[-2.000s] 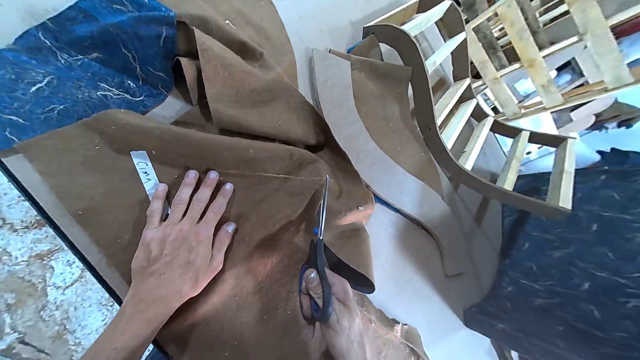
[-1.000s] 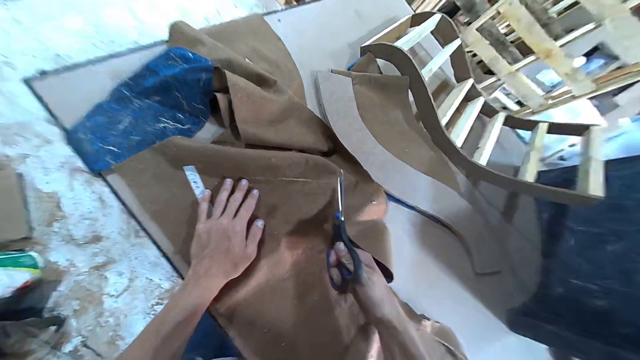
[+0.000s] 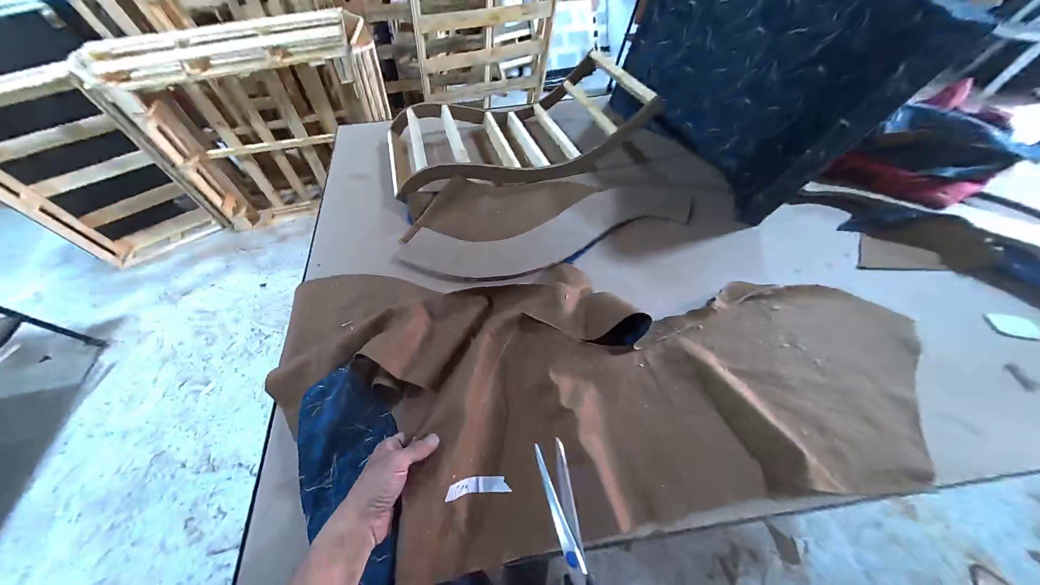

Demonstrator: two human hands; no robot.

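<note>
My left hand [image 3: 388, 479] pinches the edge of the brown fabric [image 3: 536, 390], thumb on top, where its blue patterned face [image 3: 337, 443] shows folded over. A strip of white tape [image 3: 478, 487] with writing lies on the brown fabric to the right of that hand. A pair of scissors [image 3: 563, 512] points up over the fabric near the bottom edge, its blades parted. The scissors' handles and my right hand are below the frame. Beyond the fabric lies a curved flat template [image 3: 504, 258].
A curved wooden frame with slats [image 3: 520, 154] stands on the table [image 3: 357, 179]. Dark blue patterned material [image 3: 764, 89] rises at the back right. Slatted wooden frames [image 3: 268, 122] stand behind on the left. A small pale piece [image 3: 1011, 326] lies at the right.
My left hand, flat on the brown fabric before, now grips its edge. The scissors have left the spot by the crease, and my right hand has gone out of view. The view has turned strongly.
</note>
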